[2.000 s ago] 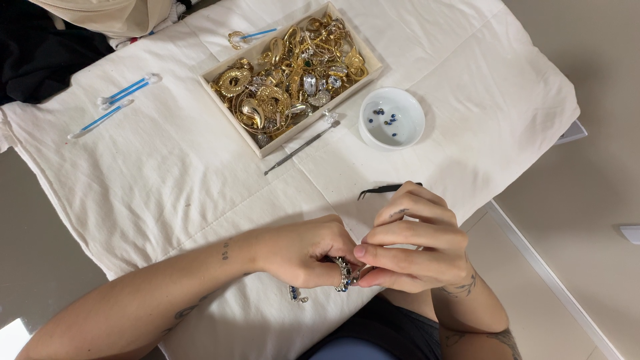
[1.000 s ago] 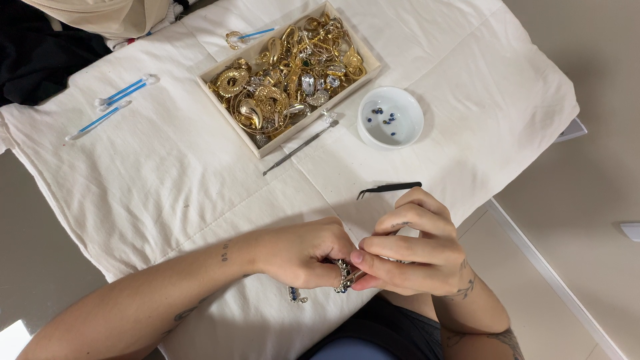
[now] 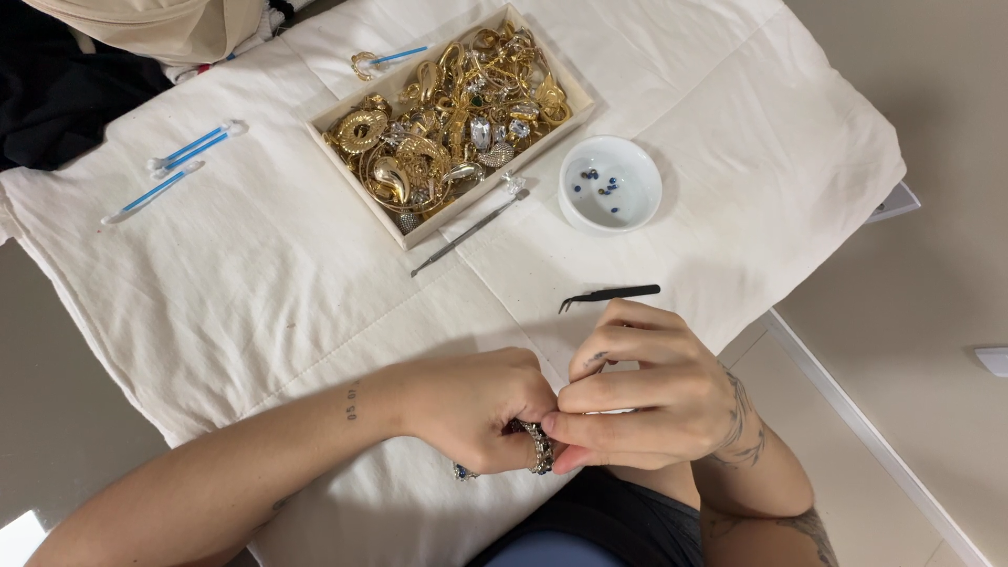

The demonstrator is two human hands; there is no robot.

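My left hand (image 3: 480,409) is closed around a silver-toned jewelry piece with dark and blue stones (image 3: 541,449), whose stone-set band shows beside the thumb; another part hangs below the hand. The fingertips of my right hand (image 3: 646,394) meet the piece at its right side; whether they pinch it or something small is hidden. Just above my right hand lie black curved-tip tweezers (image 3: 614,294). A white bowl (image 3: 610,224) farther up holds several small blue stones (image 3: 606,189). Left of the bowl, a metal double-ended tool (image 3: 468,236) rests on the cloth.
A shallow light-coloured box (image 3: 331,157) full of gold-toned jewelry stands at the upper middle. Several blue-stemmed cotton swabs (image 3: 189,150) lie on the white cloth (image 3: 236,276), one beside a gold-toned piece (image 3: 364,66). A beige bag (image 3: 165,27) and dark fabric (image 3: 71,94) are at the upper left.
My right hand has shifted slightly between the frames, uncovering the handle of the black tweezers, which it partly hid two seconds ago. My left hand has stayed around the jewelry piece.
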